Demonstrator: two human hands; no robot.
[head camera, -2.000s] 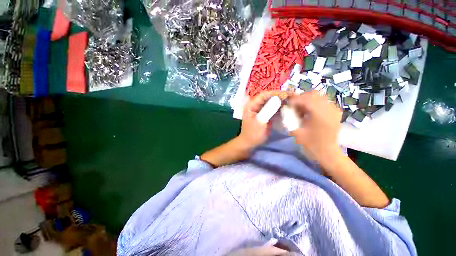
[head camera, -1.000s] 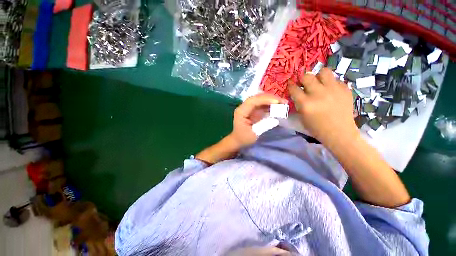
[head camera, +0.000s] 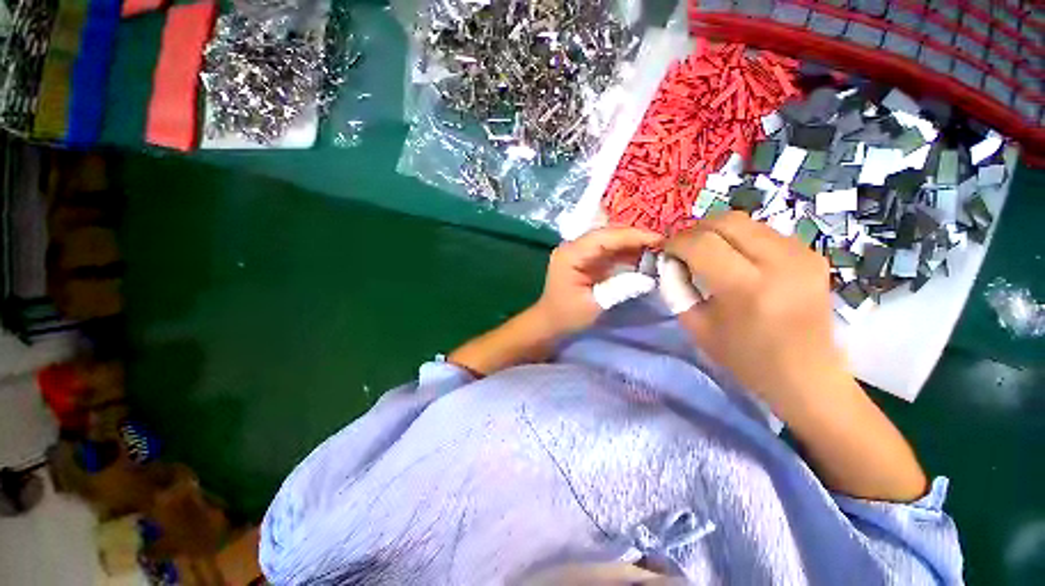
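My left hand (head camera: 587, 280), with a white sleeve on the thumb, pinches a small square plate (head camera: 649, 263) that is mostly hidden between the fingertips. My right hand (head camera: 751, 292), also with a white sleeve on a finger, is bent over the plate, its fingertips meeting those of my left hand. Whether it holds a red strip cannot be seen. Red strips (head camera: 676, 143) lie heaped just beyond the hands. Square plates (head camera: 877, 172), dark on one side and white on the other, lie in a loose pile to their right on a white sheet (head camera: 900, 343).
A clear plastic bag (head camera: 441, 160) with small metal fittings (head camera: 521, 74) lies left of the red strips. A second metal heap (head camera: 261, 74), a flat red bar (head camera: 181, 80) and a blue strip (head camera: 92, 74) are farther left. A red tray (head camera: 905, 52) stands beyond the plates.
My right hand has moved from the edge of the red strip heap back to my left hand. The plate, plainly visible a second ago, is now mostly covered by fingers.
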